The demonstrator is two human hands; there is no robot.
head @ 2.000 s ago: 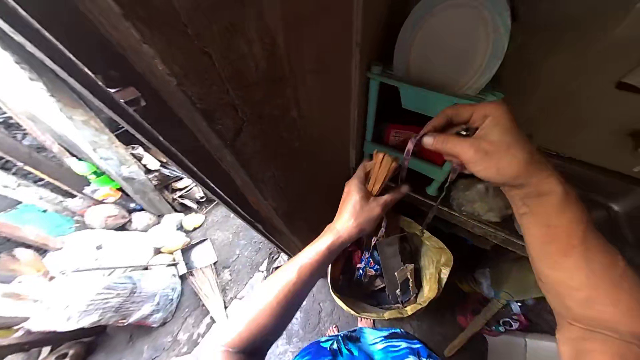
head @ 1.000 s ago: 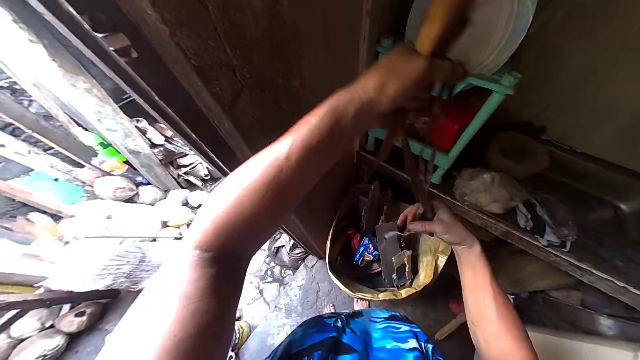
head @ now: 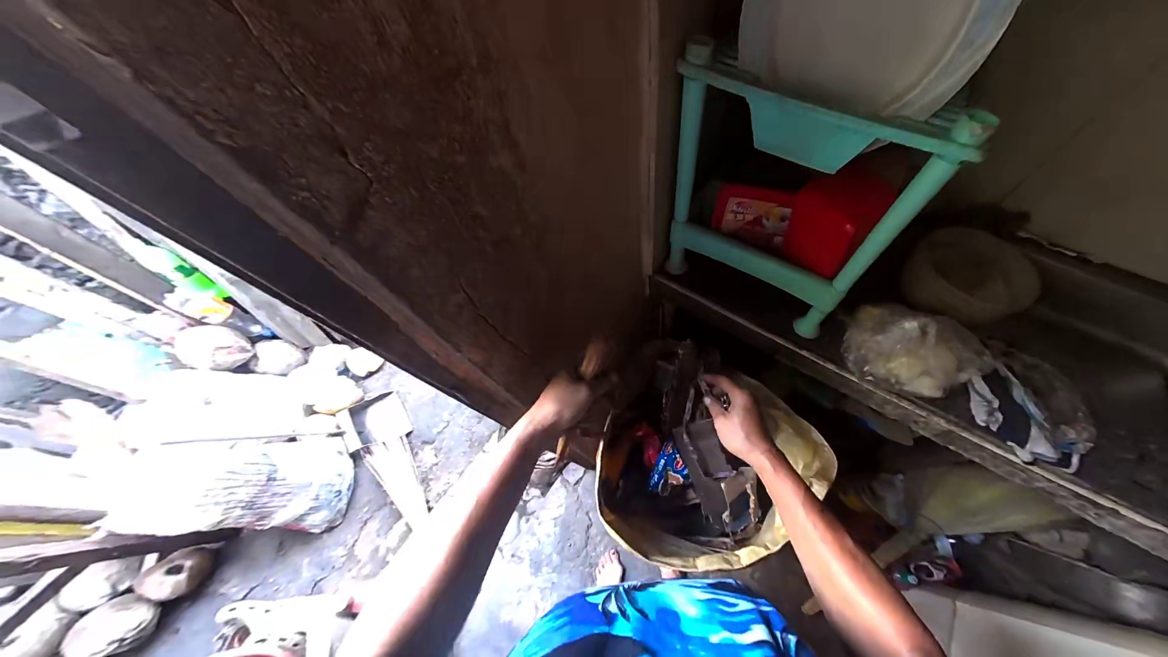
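Observation:
My left hand (head: 568, 401) is closed around a bundle of wooden sticks (head: 598, 358), blurred and low against the dark wooden door (head: 438, 164). Over the sack, my right hand (head: 737, 422) pinches a dark strip whose kind I cannot tell. Beneath it stands an open yellowish sack (head: 808, 438) with its rim rolled out. Inside the sack lie dark cardboard pieces (head: 703, 456) and a blue printed wrapper (head: 669, 470). The lower part of the sack's contents is in shadow.
A green plastic rack (head: 757, 260) holds red containers (head: 839, 219) and a large pale basin (head: 867, 55). Plastic bags (head: 912, 351) lie on the ledge at right. Outside at left are coconut husks (head: 109, 625) and a white sack (head: 246, 484).
My left hand, raised near the rack one second ago, has come down to the left of the sack with the sticks. The right hand remains over the sack.

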